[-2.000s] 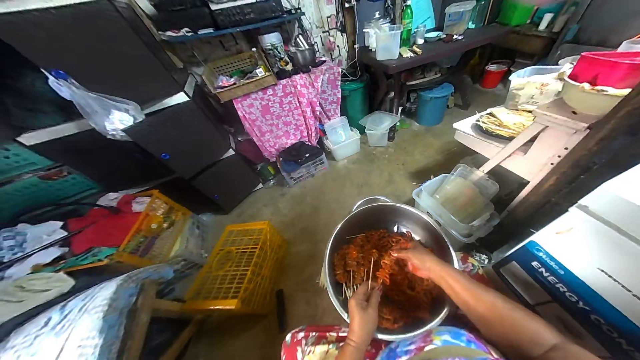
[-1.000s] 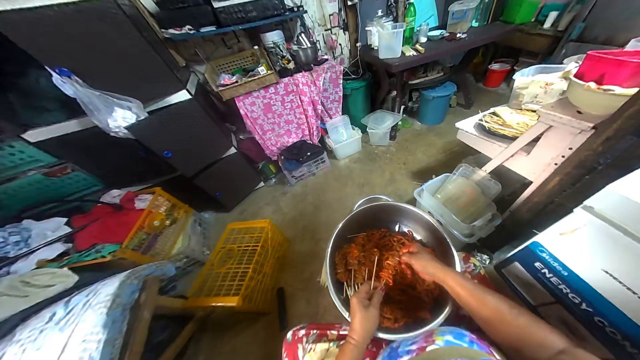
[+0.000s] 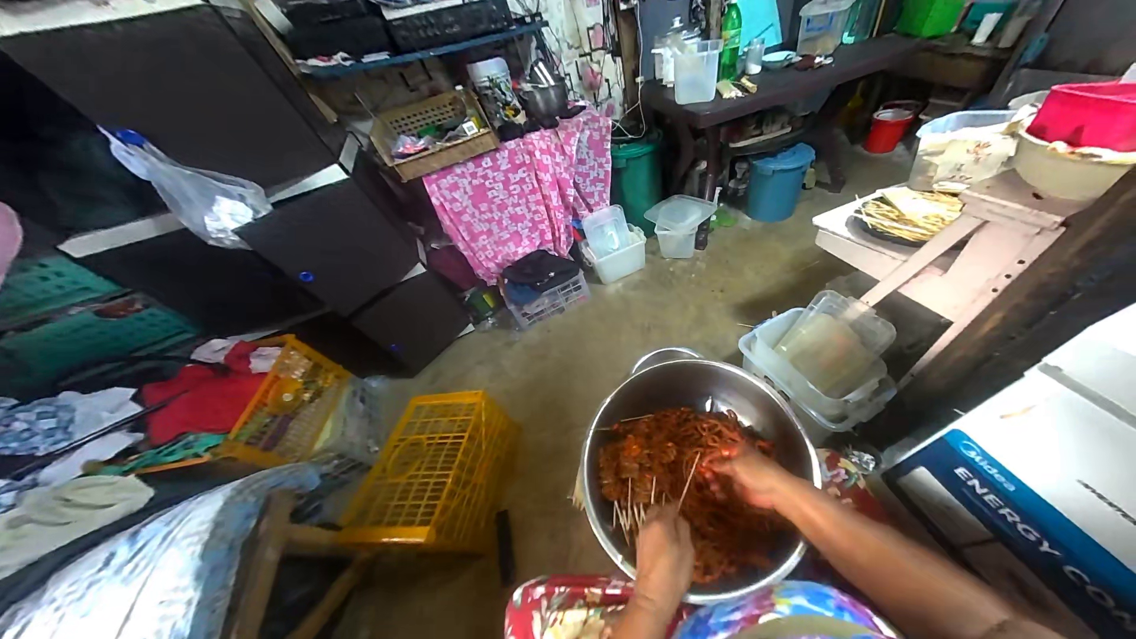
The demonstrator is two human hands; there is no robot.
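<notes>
A large metal pot (image 3: 612, 524) with a loop handle holds reddish-brown, sauce-coated strips of food (image 3: 666, 444). My left hand (image 3: 664, 546) is at the near side of the pot, its fingers closed on a thin wooden skewer (image 3: 689, 484) that points up toward the other hand. My right hand (image 3: 741, 470) reaches in from the right, its fingertips red with sauce and pinching some of the food near the skewer's upper end. Several more skewers (image 3: 632, 515) lie side by side in the pot just left of my left hand, with food at their far ends.
Stacked clear plastic containers (image 3: 821, 355) stand right of the pot, beside a pale wooden bench (image 3: 941, 275) bearing a plate of sticks (image 3: 910, 213). A yellow crate (image 3: 430, 470) is on the floor at left. A cardboard box (image 3: 1021, 497) fills the lower right.
Both hands stay over the pot. The skewer in my left hand now leans further to the right, and my right hand has shifted slightly against the food.
</notes>
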